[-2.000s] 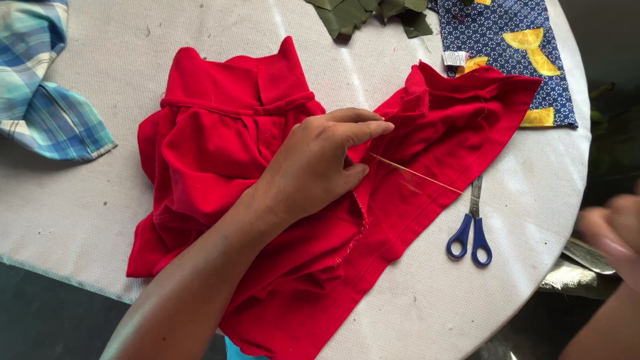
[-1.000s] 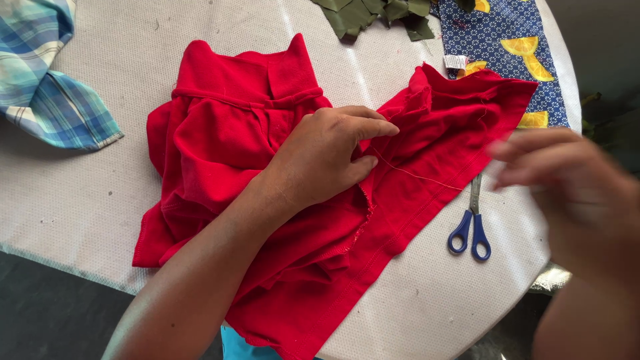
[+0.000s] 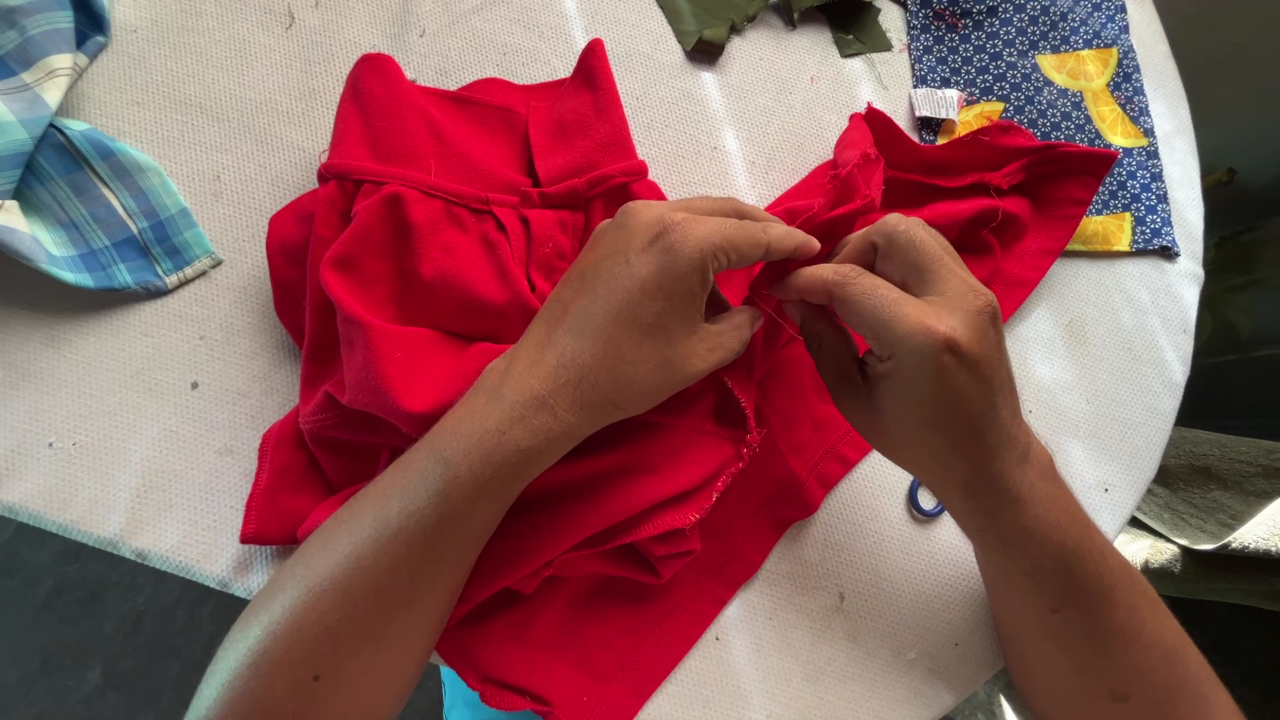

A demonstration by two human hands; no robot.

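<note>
A red fabric garment [image 3: 420,280] lies bunched on the white-covered table, its stitched raw edge showing below my hands. My left hand [image 3: 640,300] pinches a fold of the red cloth between thumb and forefinger. Close against it on the right, my right hand [image 3: 910,340] has thumb and forefinger pressed together at the same fold, with a thin thread [image 3: 785,318] running by the fingertips. Whether a needle is between them cannot be seen. One blue handle loop of the scissors [image 3: 926,499] shows beside my right wrist; the rest is hidden under the hand.
Blue plaid cloth [image 3: 110,210] lies at the left. Dark green fabric scraps [image 3: 710,22] are at the top, and blue cloth with a yellow citrus print [image 3: 1020,60] is at the upper right. A light blue piece [image 3: 470,697] shows beneath the garment. The table's rounded edge curves down the right.
My right hand has come in from the right, where it was away from the garment with the thread stretched out, to my left fingertips. It now covers most of the scissors. My left hand keeps its pinch.
</note>
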